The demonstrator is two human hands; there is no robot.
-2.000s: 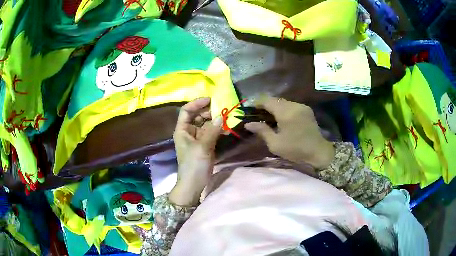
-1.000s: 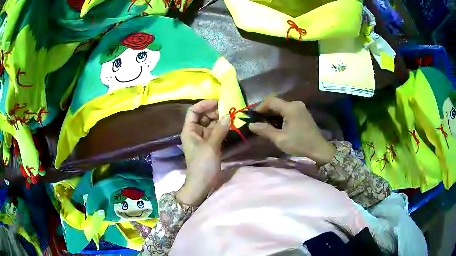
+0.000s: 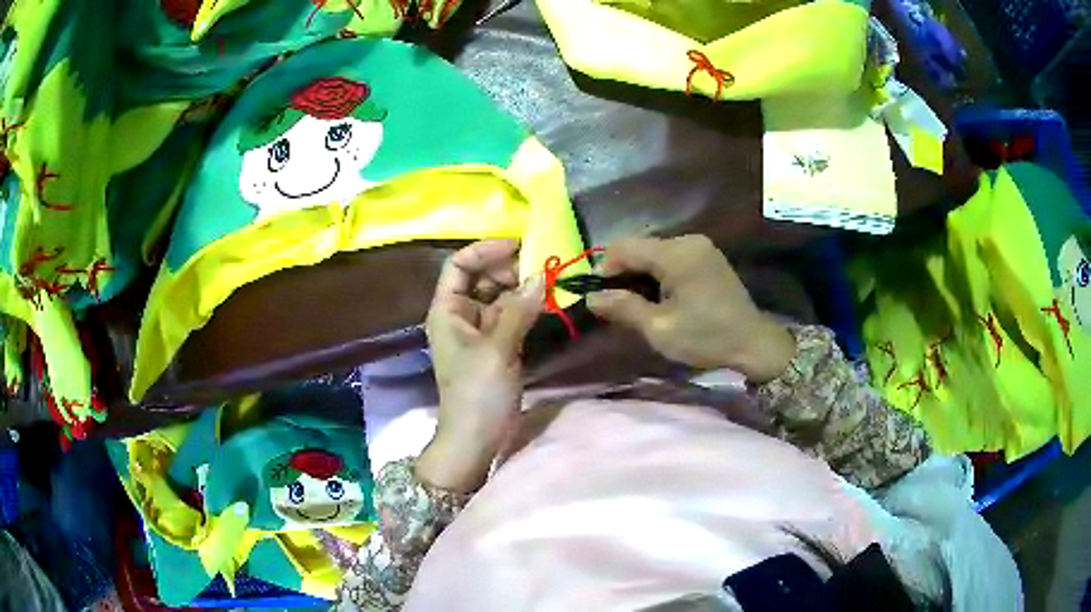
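Note:
A green plush hat (image 3: 443, 120) with a white embroidered face (image 3: 305, 167), a red rose and a yellow band (image 3: 419, 209) lies on the dark table. My left hand (image 3: 485, 317) pinches the band's right end (image 3: 553, 215) beside its red bow (image 3: 554, 273). My right hand (image 3: 688, 299) holds small black snips (image 3: 598, 283), mostly hidden in the fingers. The snips' tip is at the red bow and the yellow end. Whether the blades touch the thread, I cannot tell.
Heaped green and yellow hats (image 3: 90, 227) lie at the left. Another yellow-edged hat (image 3: 754, 60) and a stack of cream cards or cloths (image 3: 828, 161) are at the upper right. A blue basket (image 3: 1059, 132) with hats stands right. Another hat (image 3: 269, 478) lies lower left.
Over the last two seconds, the hat's yellow end and both hands shift slightly right. Since one second ago, the snips' tip has moved left, closer to the bow.

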